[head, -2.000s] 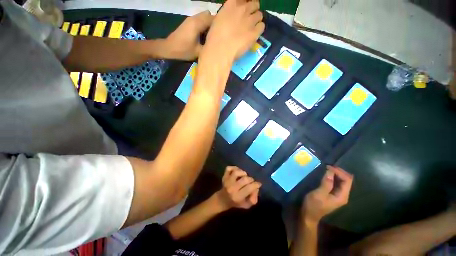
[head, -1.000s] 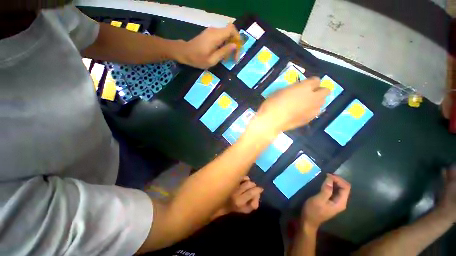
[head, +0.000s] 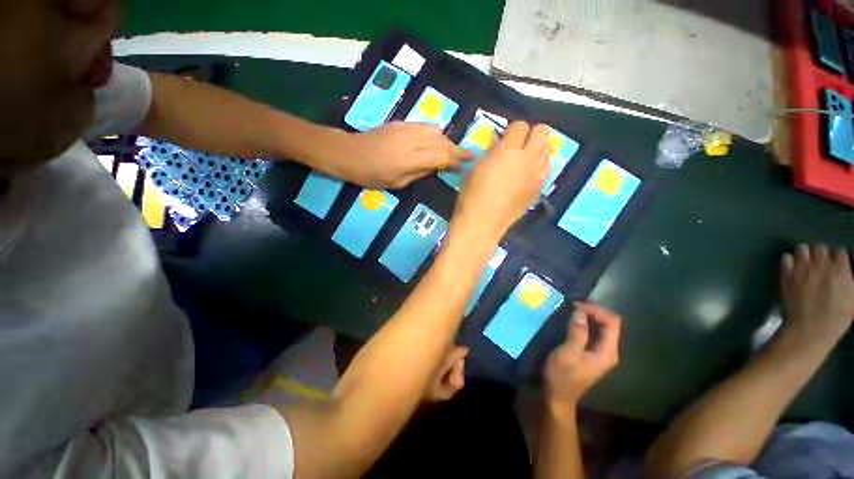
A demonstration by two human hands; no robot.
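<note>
My left hand [head: 451,372] is curled below the black tray, partly hidden by another person's forearm. My right hand [head: 582,354] is loosely curled and empty beside the tray's near right corner. The black phone tray [head: 543,241] holds several light-blue phones in two rows. Most show a yellow sticker, as on the near right phone [head: 524,315]. The far left phone [head: 377,94] and a near-row phone [head: 410,245] show bare camera areas. Two hands of a grey-shirted person meet over the far row and cover parts of some phones.
The grey-shirted person's arm crosses in front of me from the left. Dotted lens film sheets [head: 201,178] lie at left beside yellow-faced pieces [head: 153,204]. A pale board [head: 637,61], crumpled clear plastic [head: 676,147] and a red tray [head: 805,159] lie beyond. Another person's hand rests at right.
The neighbour's hands have come together over the far row. The far left phone's yellow sticker is gone from its camera end. My hands stay curled near the tray; my left is more covered.
</note>
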